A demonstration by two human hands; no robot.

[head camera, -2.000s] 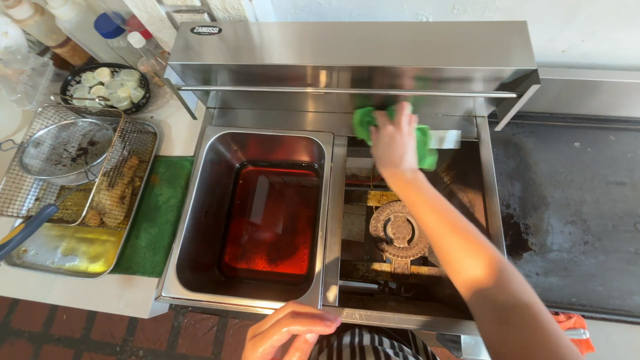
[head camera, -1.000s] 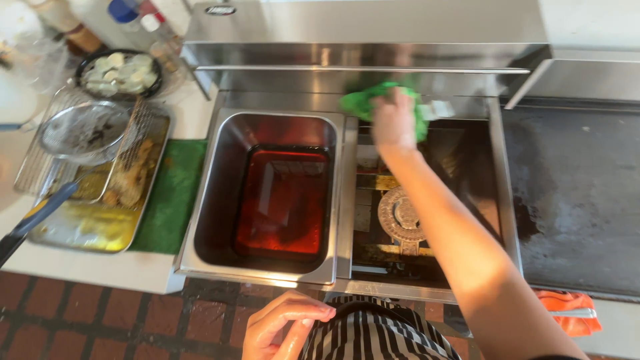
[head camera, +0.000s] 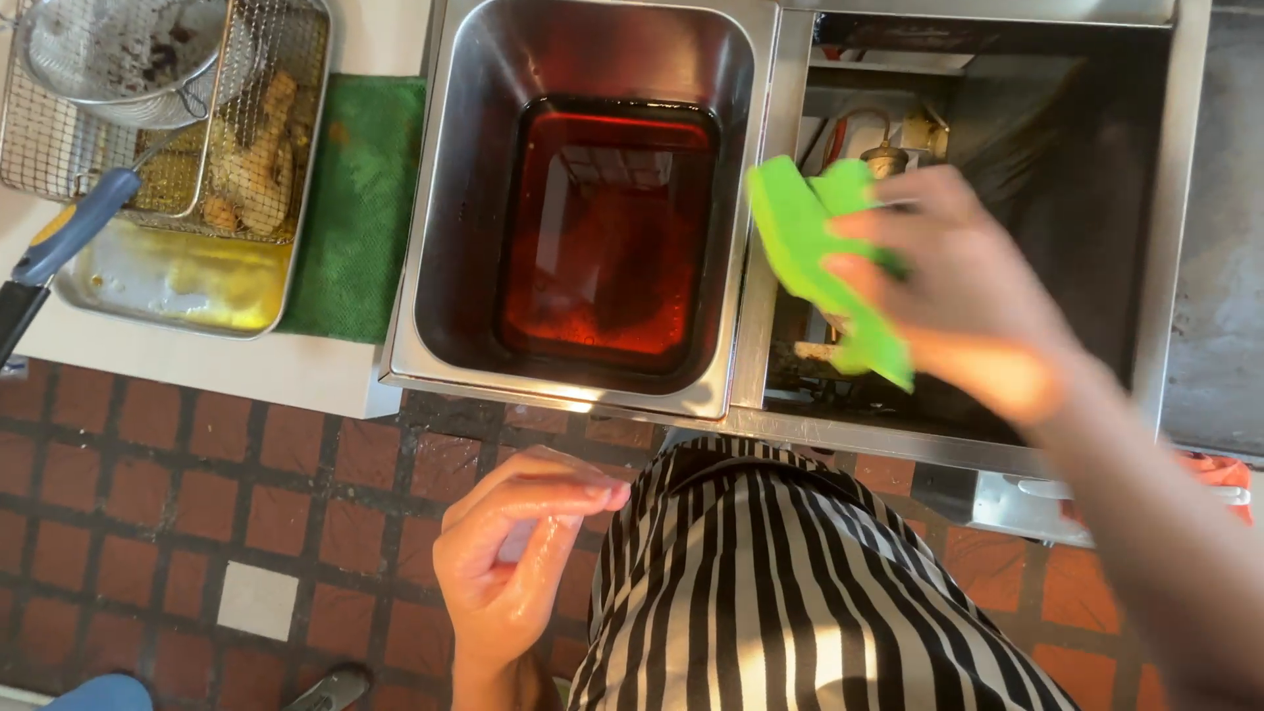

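A bright green cloth (head camera: 825,257) is gripped by my right hand (head camera: 948,267), which is blurred, above the left side of the open burner compartment (head camera: 1066,227). Brass fittings show inside that compartment behind the cloth. My left hand (head camera: 513,553) looks wet; its fingers are curled with a gap to the thumb, and nothing shows in it. It hangs by the striped apron (head camera: 780,592), below the front edge of the steel fryer tank (head camera: 731,365). Dark red-brown liquid (head camera: 612,237) lies in the tank.
Left of the tank, a green cloth (head camera: 360,207) lies beside a metal tray (head camera: 178,321) with yellow oil, a wire basket (head camera: 197,148) holding fried pieces and a sieve (head camera: 128,49). A flat griddle (head camera: 1220,237) adjoins on the right. Red tiles (head camera: 148,454) cover the floor.
My right hand has brought the green cloth from the steel back panel forward and left to the compartment's left side. My left hand stays low at the front. The view has tilted down.
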